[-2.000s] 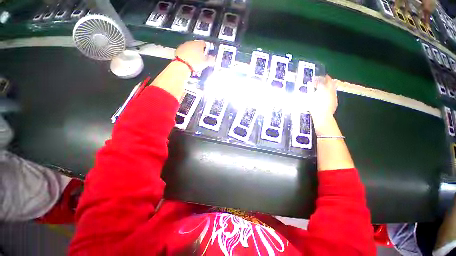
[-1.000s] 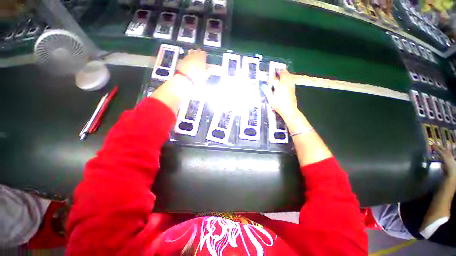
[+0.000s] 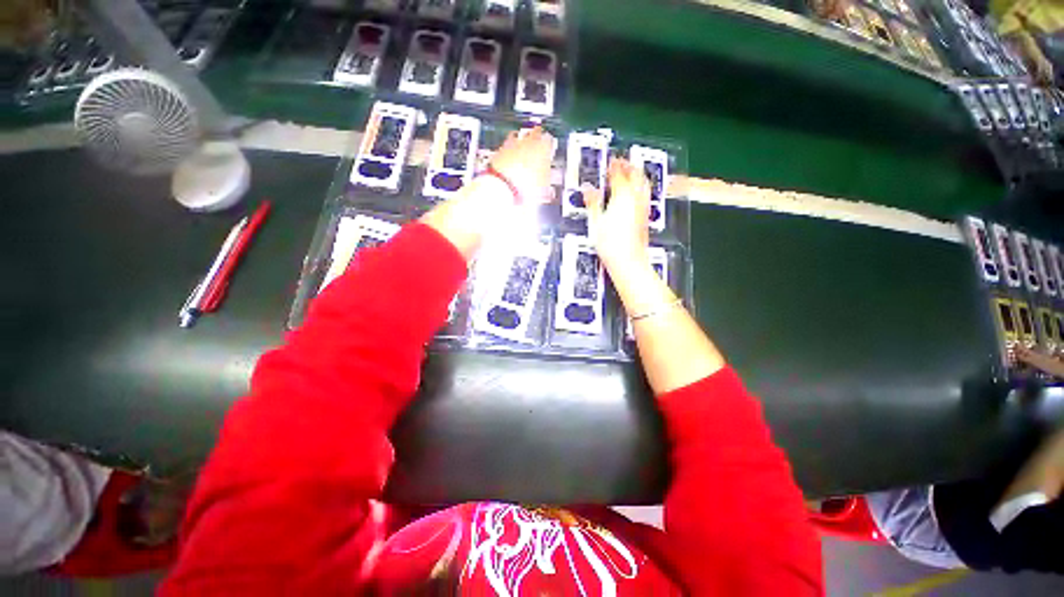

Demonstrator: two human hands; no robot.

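A clear blister tray (image 3: 438, 339) lies in front of me with two rows of white phone backs, such as one at the upper left (image 3: 385, 148) and one in the near row (image 3: 580, 283). My left hand (image 3: 522, 167) is over the far row, above the middle pockets, and covers what is under it. My right hand (image 3: 622, 208) is over the right part of the tray, its fingers between two far-row phones. Whether either hand grips a phone is unclear. Bright glare hides the tray's middle.
A white desk fan (image 3: 137, 120) stands at the upper left. A red pen (image 3: 238, 259) and a pale pen (image 3: 215, 269) lie left of the tray. More phone trays lie beyond a pale strip (image 3: 817, 212) and at the right. Parts of people show at both sides.
My left hand has moved right along the far row, uncovering a phone back there. My right hand has shifted slightly left, uncovering more of the far right phone. Earlier, the view also shifted.
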